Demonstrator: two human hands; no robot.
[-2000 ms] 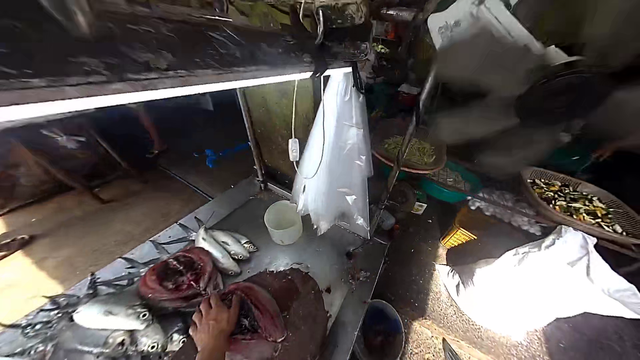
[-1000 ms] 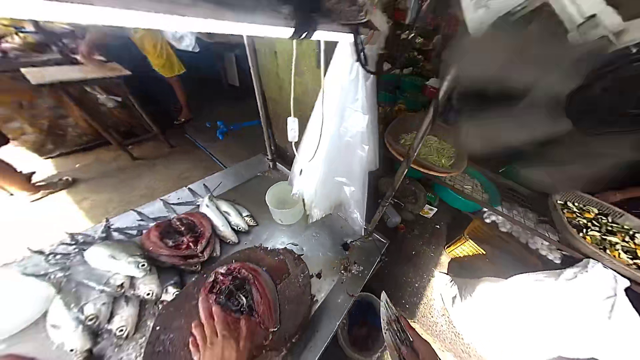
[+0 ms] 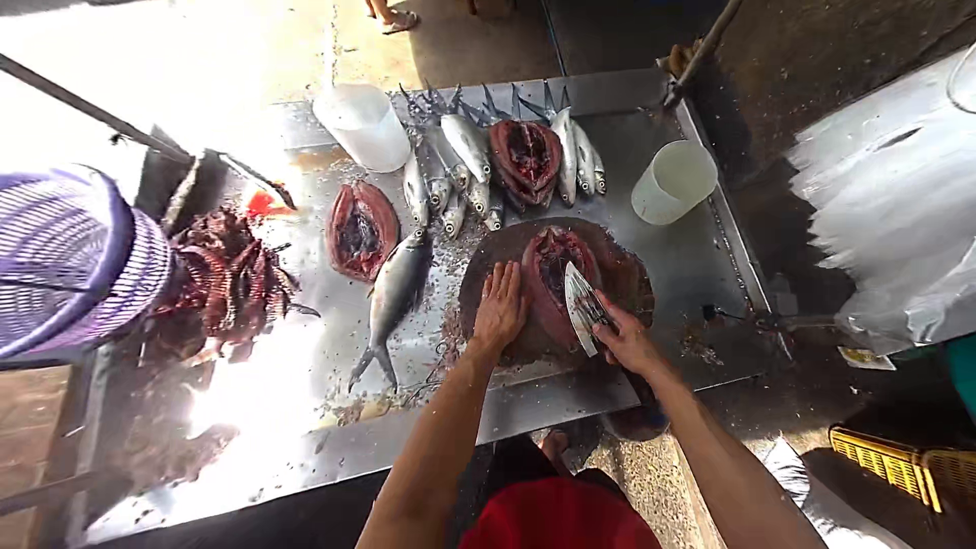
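A split-open fish (image 3: pixel 547 267) lies on a round, dark chopping board (image 3: pixel 488 259) on the metal table. My left hand (image 3: pixel 501 305) rests flat on the board beside the fish's left edge, fingers slightly apart and holding nothing. My right hand (image 3: pixel 627 335) grips a wide-bladed knife (image 3: pixel 581 305), its blade over the right side of the fish. Left of the board lie a whole silver fish (image 3: pixel 398 286) and another split fish (image 3: pixel 362 231). Beyond the board, more opened fish (image 3: pixel 526 156) are stacked among several whole fish (image 3: pixel 465 145).
A white tub (image 3: pixel 364 126) and a pale plastic container (image 3: pixel 675 183) stand on the metal table (image 3: pixel 686 267). A purple basket (image 3: pixel 72 259) sits at the left, beside a heap of fish scraps (image 3: pixel 229 282). White plastic bags (image 3: pixel 900 183) hang at the right. A yellow crate (image 3: pixel 884 461) is on the floor.
The view has swung down over the table. My right hand with the knife is now over the fish; a second ago the blade was off the table's right side. My left hand now rests beside the fish.
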